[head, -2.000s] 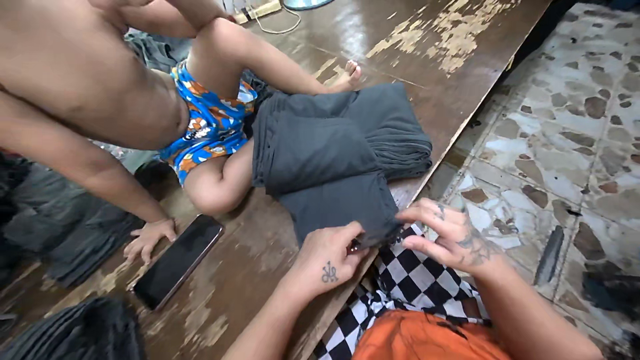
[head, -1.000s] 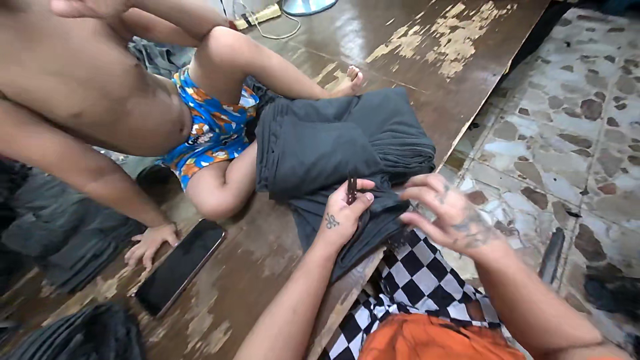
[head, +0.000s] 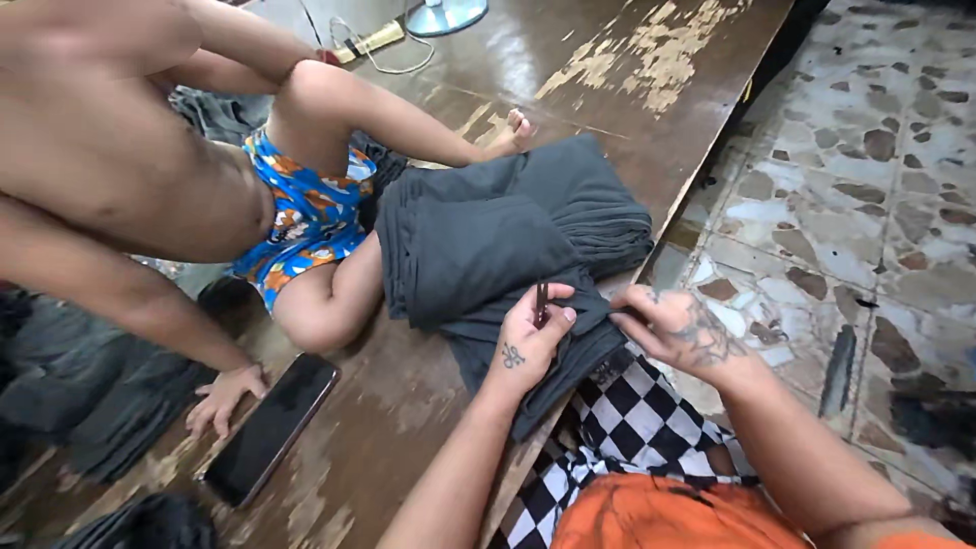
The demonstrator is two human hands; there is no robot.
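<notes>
My left hand [head: 531, 335] holds a small dark pair of thread snips [head: 541, 303], tips pointing up, between thumb and fingers. It rests over a dark grey garment [head: 488, 358] that lies loosely at the table's edge. On the right, my right hand [head: 675, 328] pinches the edge of this cloth between thumb and fingers. Just beyond both hands lies a stack of folded dark grey garments [head: 480, 244], its layered folds facing right. Part of the loose garment is hidden beneath my left hand.
A person [head: 137, 168] in patterned shorts sits on the worn wooden table [head: 396, 427], left of the stack, one hand beside a smartphone [head: 271, 427]. More dark cloth [head: 99, 381] lies at left. A round stand base [head: 446, 15] and cord are at the back; tiled floor [head: 801, 252] is right.
The loose cloth, stretched toward me two seconds ago, now lies bunched nearer the stack. The snips show upright in my left hand. My right hand, off the cloth one second ago, now pinches its edge.
</notes>
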